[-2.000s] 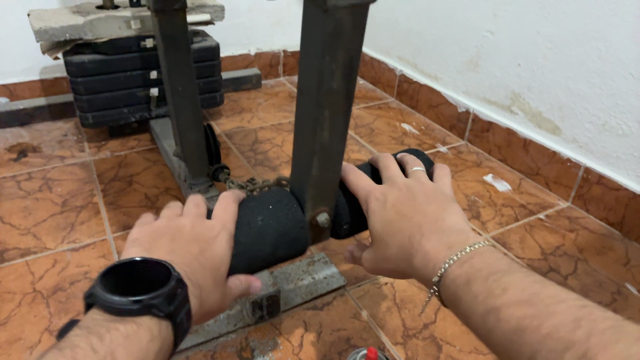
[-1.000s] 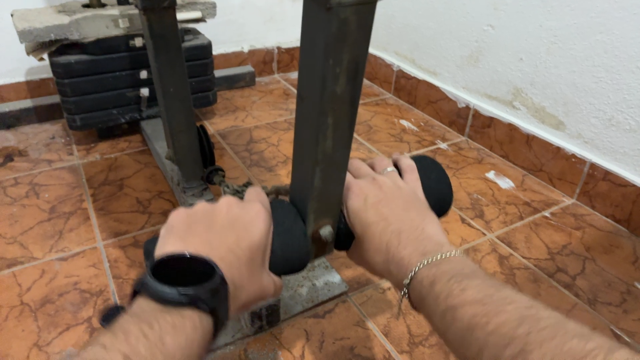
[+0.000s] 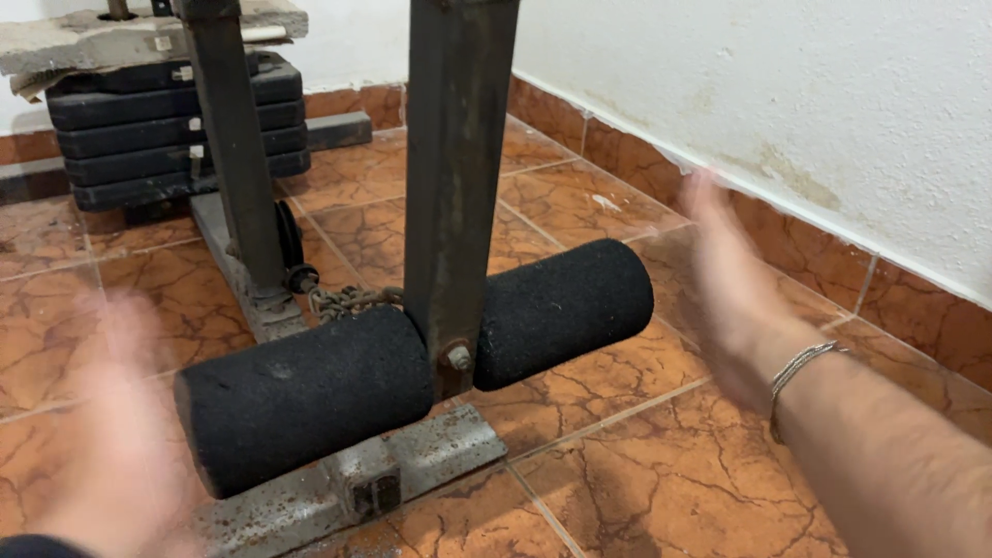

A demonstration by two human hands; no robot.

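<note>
Two black foam rollers, the left one (image 3: 306,399) and the right one (image 3: 564,314), stick out on either side of an upright dark steel post (image 3: 457,178) of a weight machine. A bolt (image 3: 459,357) shows at the post's lower end. My left hand (image 3: 116,434), blurred, is off the left roller's outer end and holds nothing. To the right of the right roller, my right hand (image 3: 728,287) is held up, also blurred and touching nothing. A rusty chain (image 3: 353,301) runs behind the post to a small pulley wheel (image 3: 289,236).
A stack of black weight plates (image 3: 132,143) stands at the back left under a rough slab (image 3: 85,43). A second steel post (image 3: 236,155) rises beside it. A rusty metal foot (image 3: 442,449) lies on the tiled floor under the rollers. A white wall (image 3: 775,101) borders the right side.
Both hands have let go of the foam rollers and moved outward, the left hand to the left and the right hand to the right. The rollers now show in full.
</note>
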